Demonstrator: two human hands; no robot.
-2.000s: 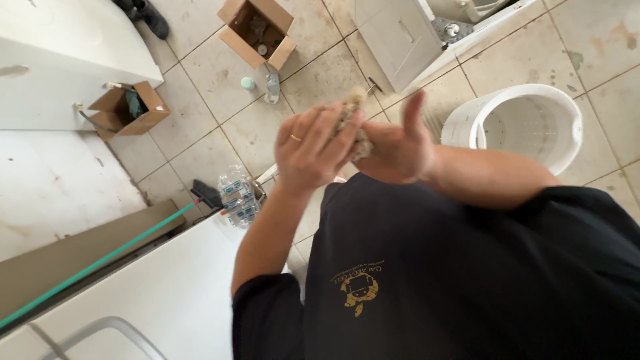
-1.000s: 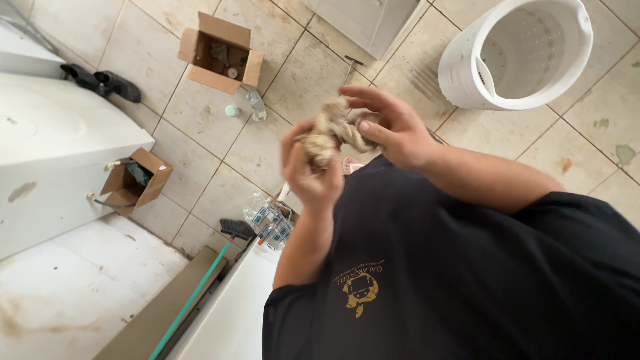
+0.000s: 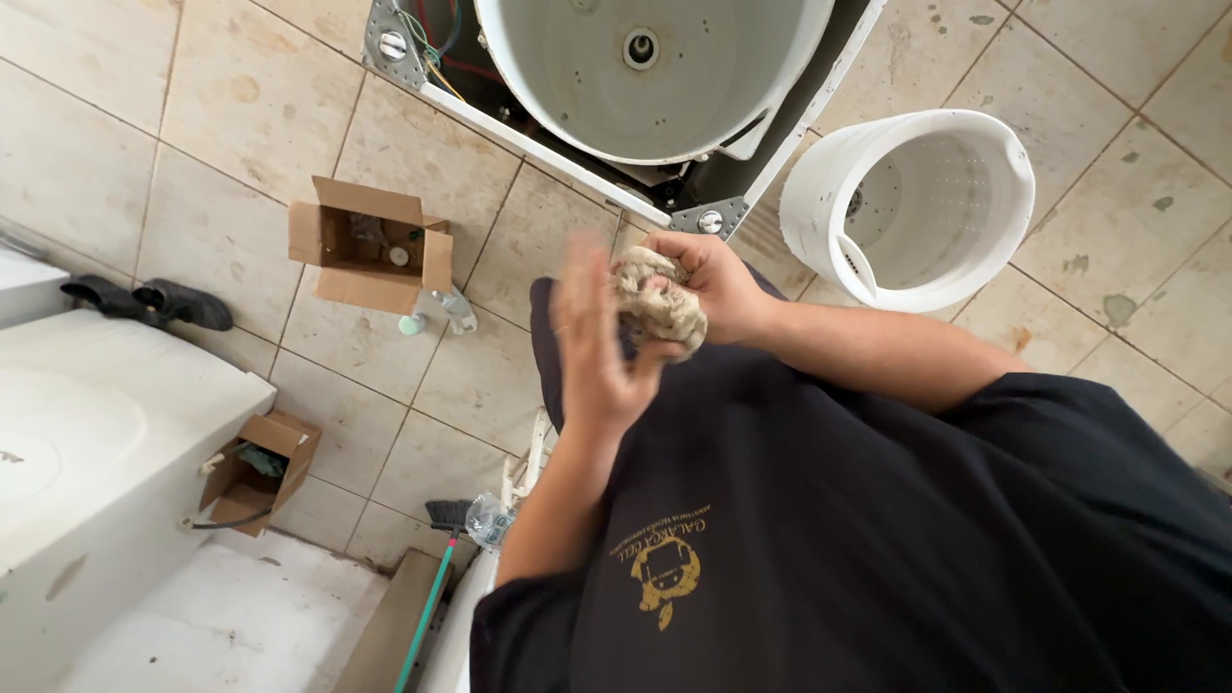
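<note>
A wadded, dirty off-white rag (image 3: 664, 303) is between my two hands, in front of the dark shirt. My right hand (image 3: 712, 284) is closed around its right side, fingers curled over the top. My left hand (image 3: 597, 337) is blurred, its fingers stretched out flat beside the rag's left side and its thumb against the lower part. Part of the rag is hidden by the fingers. Above the hands stands an opened top-load washing machine with a pale round tub (image 3: 712, 87). A white perforated wash basket (image 3: 818, 212) lies tilted on the tiles to the right.
On the left floor are an open cardboard box (image 3: 371, 289), a clear bottle (image 3: 456, 310), a smaller box (image 3: 289, 433) and black shoes (image 3: 183, 303). A white appliance (image 3: 115, 414) stands at the left. A green-handled broom (image 3: 423, 616) leans at the bottom beside plastic packaging (image 3: 488, 520).
My left hand has come off its curled grip on the rag and is stretched flat. My right hand keeps hold of the rag. The view has shifted, showing the machine's open tub.
</note>
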